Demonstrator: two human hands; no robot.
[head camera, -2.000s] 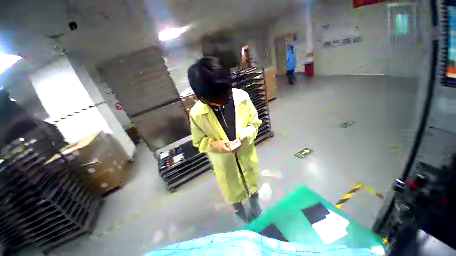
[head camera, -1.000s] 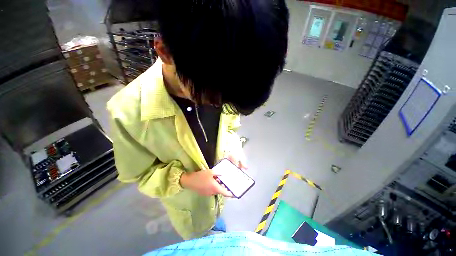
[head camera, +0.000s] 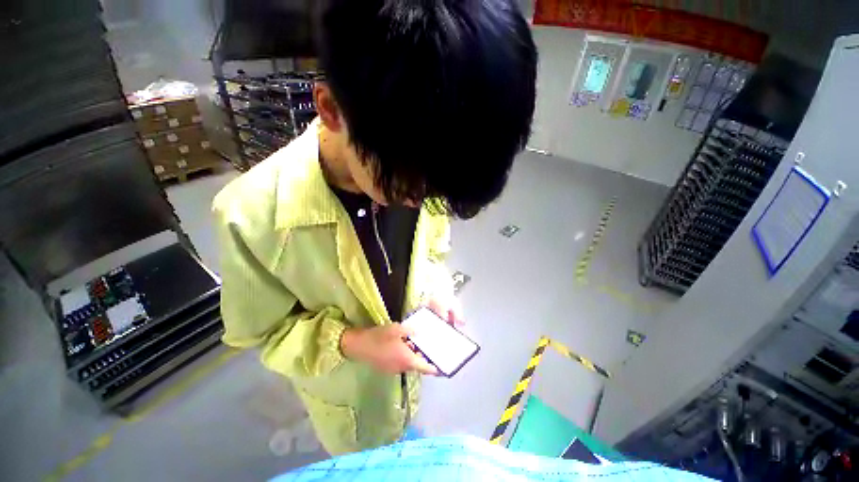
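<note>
Neither of my hands is in view. A person in a yellow-green smock stands close in front of me with head bent down. The person holds a phone with a bright screen in both hands. The green table shows at the bottom, partly hidden by the light blue cloth at the lower edge. A dark flat piece lies on the table and is cut off by that cloth.
Left, a low tray trolley carries a populated circuit board. Dark racks stand at back right and behind the person. Cartons sit on a pallet. Test equipment is at lower right. Yellow-black tape marks the floor.
The view first swings and comes much closer to the person with the phone. Since the last earlier frame it has shifted slightly, and the white paper on the table has dropped out of view.
</note>
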